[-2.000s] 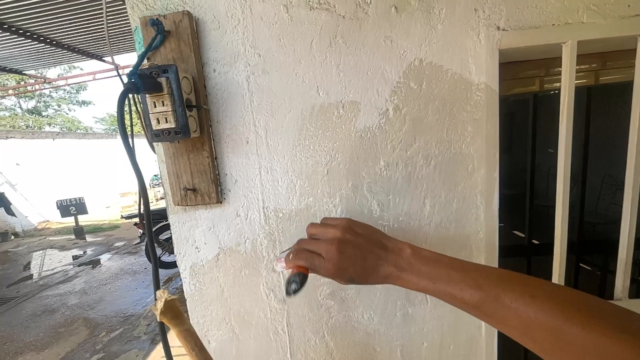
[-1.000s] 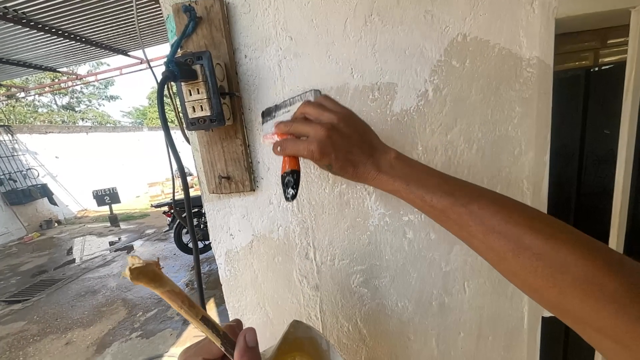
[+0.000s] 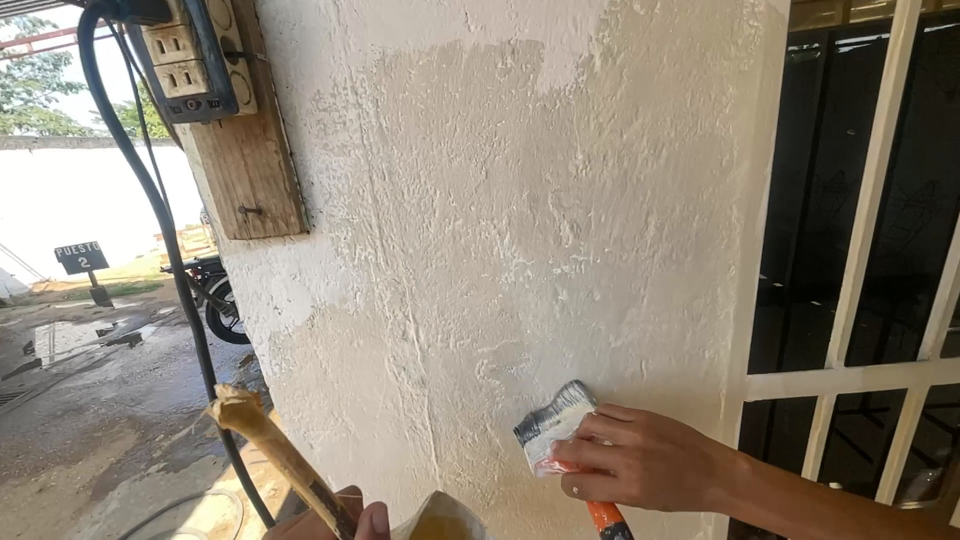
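Note:
My right hand [image 3: 637,457] grips a paintbrush [image 3: 555,431] with an orange and black handle, its paint-smeared bristles against or close to the lower part of the rough plaster wall [image 3: 487,225]. Damp-looking beige patches and whiter areas cover that wall. At the bottom, my left hand [image 3: 337,521], partly out of frame, holds a wooden stick [image 3: 277,454] with a worn, pale end. Just right of those fingers shows the top of a container [image 3: 442,519] with something yellowish inside; whether the hand also holds it, I cannot tell.
An electrical outlet box [image 3: 187,64] is mounted on a wooden board [image 3: 251,165] at upper left, with a dark cable [image 3: 176,255] hanging down beside it. A white barred window [image 3: 862,379] borders the wall on the right. Behind stand a motorcycle [image 3: 225,307] and a small sign [image 3: 82,259].
My right hand has moved the brush from beside the wooden board down and right to the lower wall. The view is now closer to the wall.

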